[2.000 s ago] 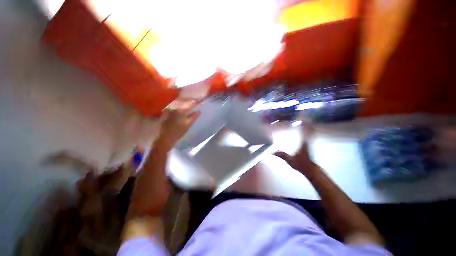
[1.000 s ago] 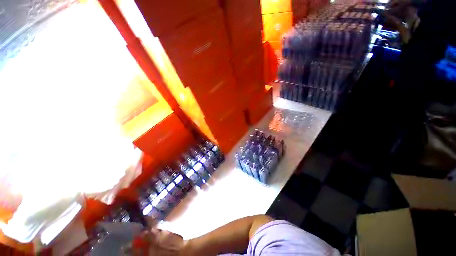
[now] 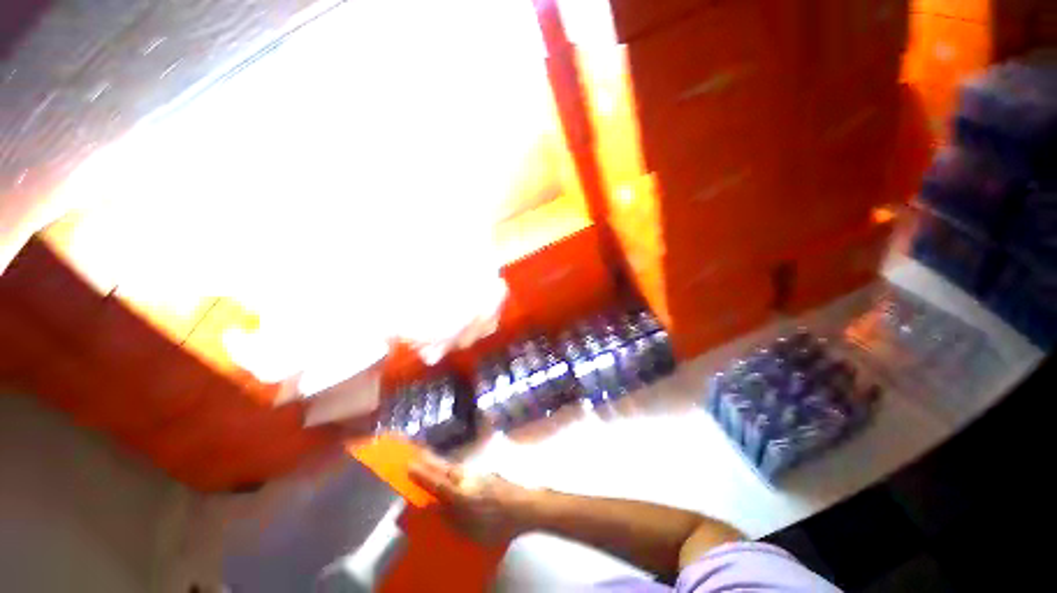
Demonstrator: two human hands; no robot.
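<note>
An open display box (image 3: 446, 558) lies at the bottom, cut off by the picture's edge. Its orange side and an orange flap show, with pale inner panels to the left. My right hand (image 3: 481, 504) is on the box with its fingers at the orange flap, seemingly gripping it; blur hides the exact hold. My left hand is not in view. Filled trays of dark, shiny wrapped units (image 3: 527, 382) stand in a row just behind the box. Another filled block (image 3: 794, 400) stands to the right on the white table.
Orange boxes (image 3: 742, 174) are stacked high behind the table, with more orange boxes (image 3: 139, 382) at left. Clear plastic trays (image 3: 945, 336) lie at right, beside tall stacks of dark units (image 3: 997, 185). White sheets in strong glare lie at the back. The table edge (image 3: 916, 446) curves at lower right.
The view has swung left, so the table and stacks appear farther right. The box in my right hand now shows its orange flap and side, where a pale grey face showed before.
</note>
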